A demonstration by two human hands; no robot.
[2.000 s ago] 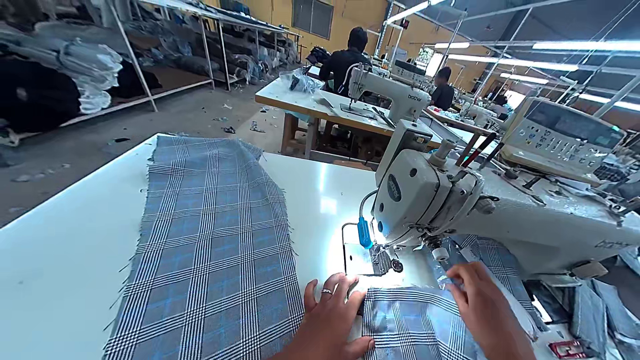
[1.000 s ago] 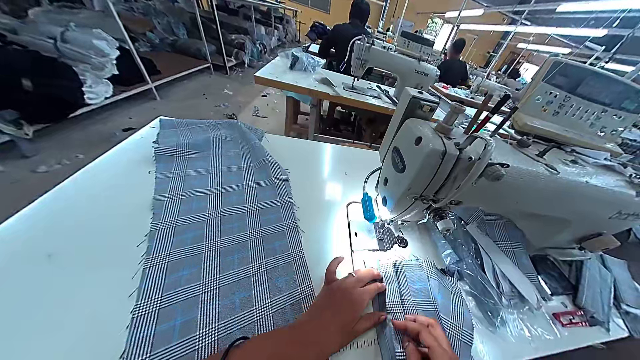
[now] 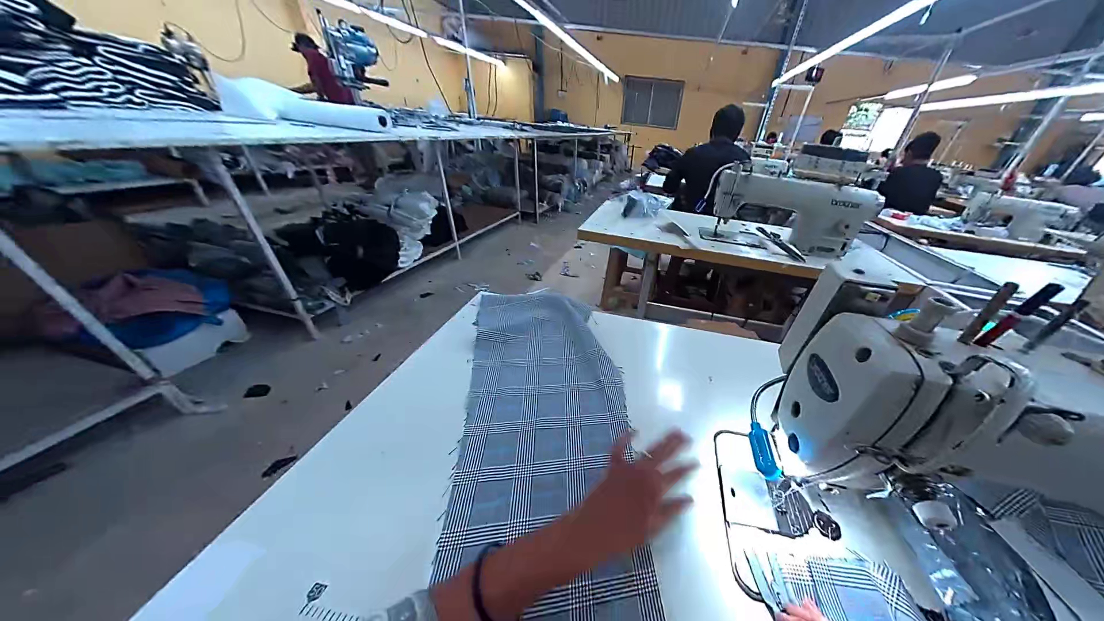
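Note:
My left hand [image 3: 642, 492], blurred, hovers with its fingers spread above the right edge of a long grey plaid fabric panel [image 3: 539, 414] on the white table. A dark band circles the wrist. At the bottom edge, only the fingertips of my right hand [image 3: 802, 611] show, at a smaller plaid fabric piece [image 3: 849, 582] just in front of the presser foot; whether they grip it is hidden. The sewing machine [image 3: 888, 397] stands at the right with its lamp lit. Beside the foot, clear plastic [image 3: 957, 535] lies near more plaid cloth [image 3: 1061, 526].
Another sewing machine [image 3: 793, 207] stands on a table ahead, with a seated person [image 3: 707, 164] behind it. A long metal rack [image 3: 267, 241] with fabric heaps runs along the left, across a floor with scraps. Screwdriver-like tools [image 3: 1018, 315] stand upright on the near machine.
My left hand has left the small plaid piece and moved left, over the long panel. My right hand is now mostly below the frame. The view has swung left.

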